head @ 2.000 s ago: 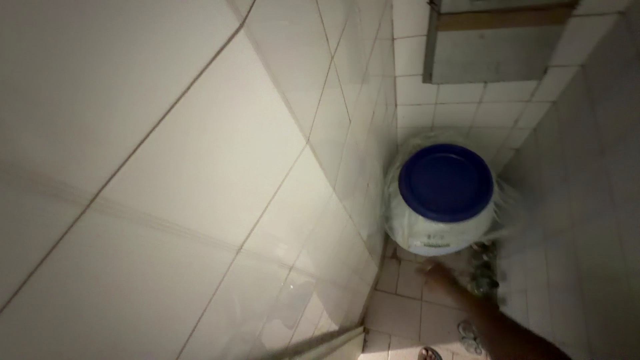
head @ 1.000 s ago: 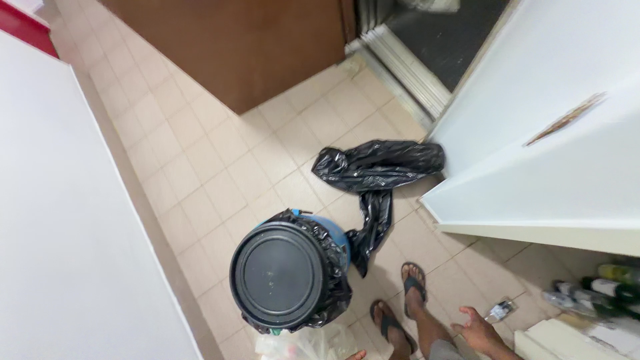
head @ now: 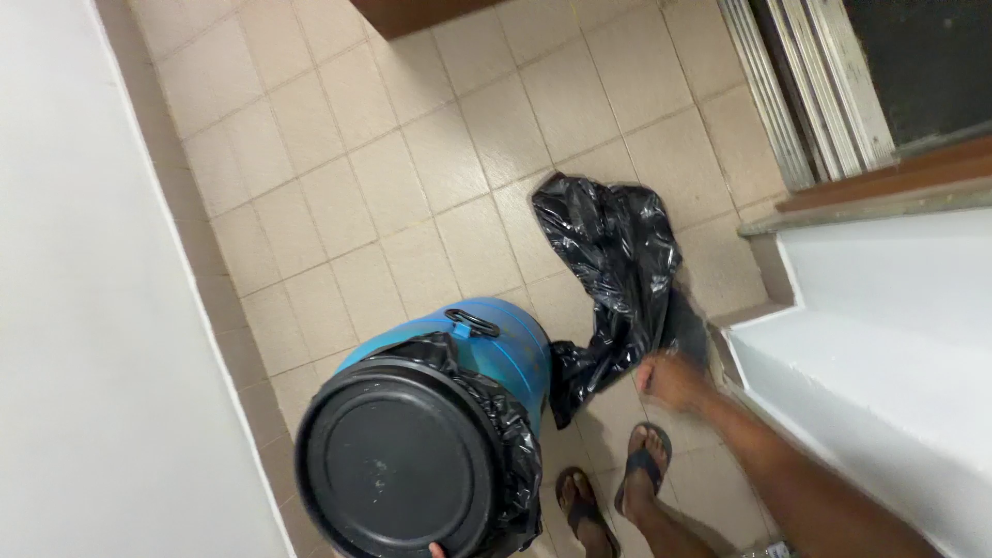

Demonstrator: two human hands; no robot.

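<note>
My right hand (head: 673, 380) is beside the lower part of a crumpled black plastic bag (head: 620, 248) on the floor; it is blurred, and whether its fingers hold the bag cannot be told. Only a fingertip of my left hand (head: 437, 550) shows, at the rim of the black lid (head: 399, 465) near the bottom edge. The round lid covers a blue plastic drum (head: 496, 341). A black liner (head: 515, 457) bunches out from under the lid, over the drum's side. A dark handle (head: 473, 322) is on the drum's side.
Beige floor tiles (head: 403, 178) surround the drum. A white wall (head: 85, 310) runs along the left. At the upper right lies a metal door track (head: 806, 85), with a white wall (head: 876, 325) below it. My feet in flip-flops (head: 643, 465) stand beside the drum.
The view has shifted closer over the drum. My right hand has moved from near my legs to beside the black bag. A clear plastic bag beside the drum is out of view.
</note>
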